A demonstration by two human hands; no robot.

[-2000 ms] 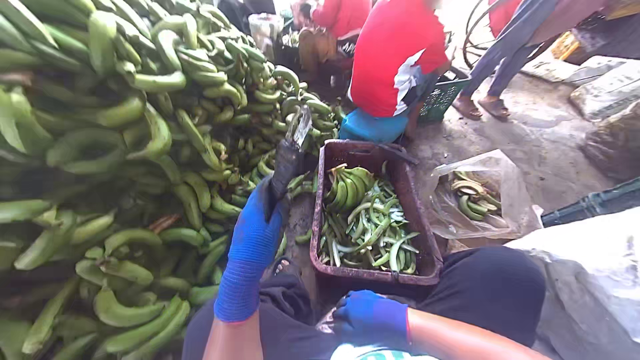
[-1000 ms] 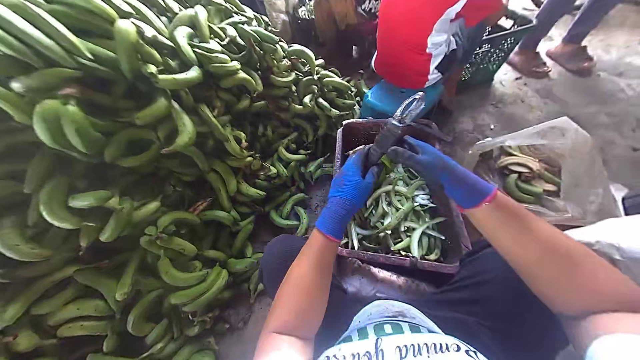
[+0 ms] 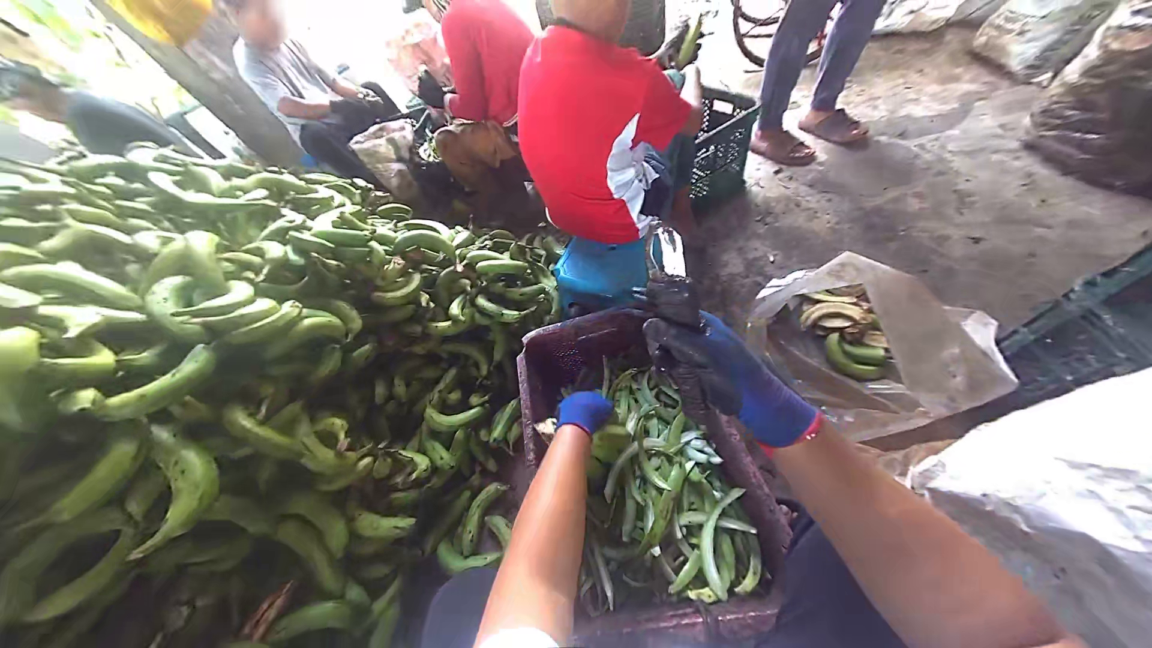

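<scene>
My right hand (image 3: pixel 720 369), in a blue and black glove, grips the dark handle of a peeling tool (image 3: pixel 667 254) with its metal end pointing up, over the right side of a dark red plastic crate (image 3: pixel 740 454). In the crate lie many strips of green peel (image 3: pixel 670 486). My left hand (image 3: pixel 585 411), gloved too, reaches down into the crate's left side, near green bananas (image 3: pixel 610 444); its fingers are hidden, so what it touches does not show. A large heap of green bananas (image 3: pixel 270 315) lies to the left of the crate.
Beyond the crate a person in red (image 3: pixel 585 126) sits on a blue stool (image 3: pixel 598 270) beside a green crate (image 3: pixel 724 144). A plastic bag (image 3: pixel 936 351) with bananas and peel stands at right, near a white sack (image 3: pixel 1062 468). Several other people are behind.
My left hand has gone from beside the tool down into the crate. The tool, in my left hand two seconds ago, is now in my right hand. The view has tilted up.
</scene>
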